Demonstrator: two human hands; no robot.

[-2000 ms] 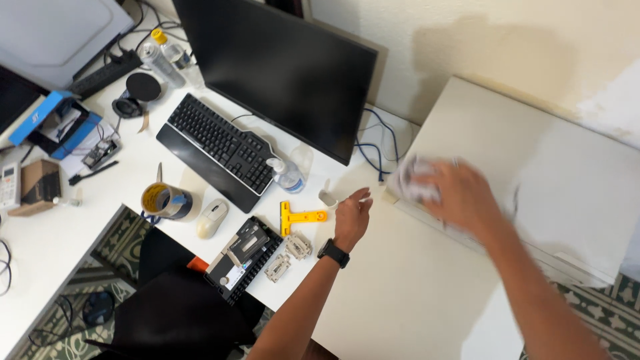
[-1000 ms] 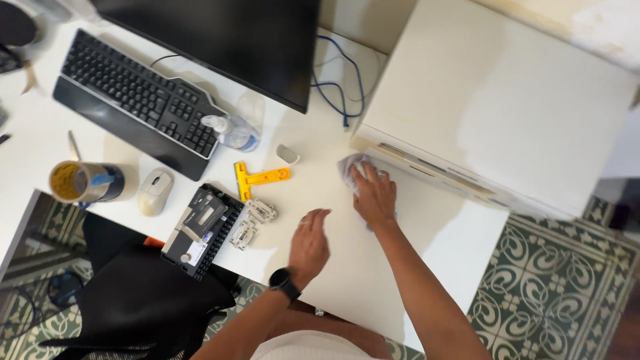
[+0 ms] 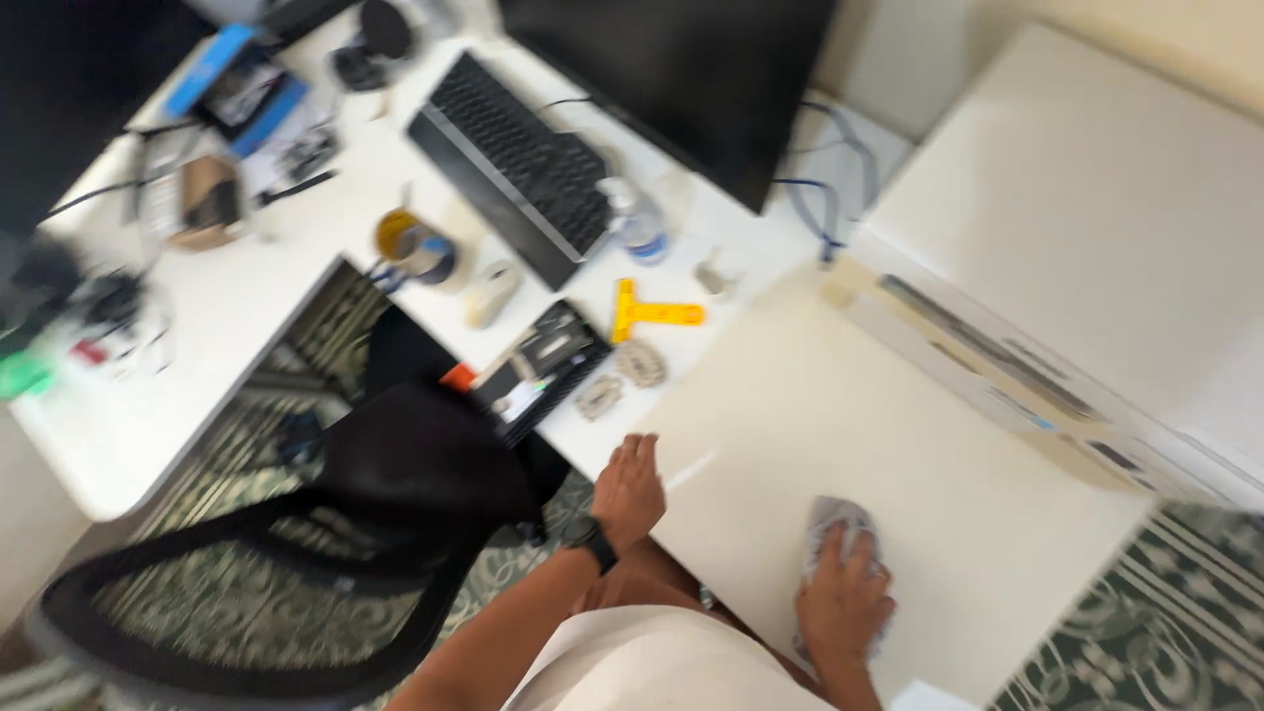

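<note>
My right hand point(image 3: 844, 597) presses a crumpled grey-white cloth point(image 3: 834, 518) on the white desk top point(image 3: 790, 395), near its front edge. My left hand point(image 3: 629, 486), with a dark watch on its wrist, is at the desk's front edge with nothing visible in it; its fingers are close together and slightly bent. Beyond it lie two pale patterned pieces point(image 3: 642, 363), a yellow T-shaped plastic piece point(image 3: 657, 314) and a black device with a ridged edge point(image 3: 548, 365). The view is blurred.
A large white boxy appliance point(image 3: 1086, 217) stands at the right. Farther back are a monitor point(image 3: 691, 79), a black keyboard point(image 3: 523, 168), a clear pump bottle point(image 3: 637, 222), a mouse point(image 3: 492, 293), a mug point(image 3: 415, 247) and blue cables point(image 3: 829, 212). A black mesh chair point(image 3: 425, 464) is at the left.
My right hand and the cloth have moved from beside the appliance's front toward the desk's front edge. My left hand has drawn back to the edge. The view has swung.
</note>
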